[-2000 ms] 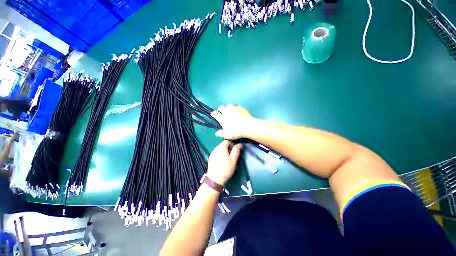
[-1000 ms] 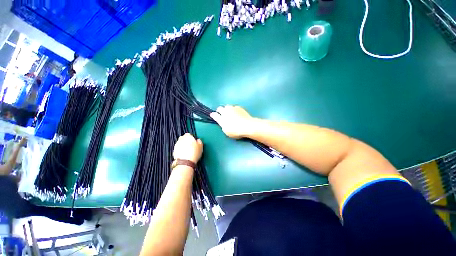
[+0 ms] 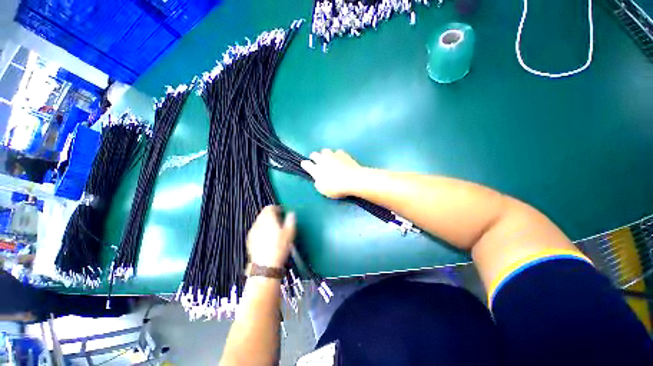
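A broad pile of black cables [image 3: 229, 171] with white ends lies fanned on the green table. My right hand [image 3: 333, 174] is shut on a small group of these cables, right of the pile. Their upper part runs back into the pile; their white ends [image 3: 404, 225] show below my forearm. My left hand [image 3: 271, 237] is blurred at the pile's lower right edge, its fingers closed around cable. Loose cable ends [image 3: 323, 289] hang past the table edge beside it. My fingers hide how many cables each hand holds.
A narrow cable strip [image 3: 147, 186] and a banded bundle [image 3: 93, 196] lie left. More white-ended cables [image 3: 358, 20] lie at the top. A green film roll [image 3: 450, 53] stands behind my right hand; a white cord [image 3: 555, 73] lies right. Blue bins [image 3: 107, 32] are behind. A dark sleeve [image 3: 64, 304] shows left.
My left hand has gone from beside my right hand left to the pile, then slightly down. Cable ends near it have shifted. My right hand has stayed in place, with more cable ends below its forearm.
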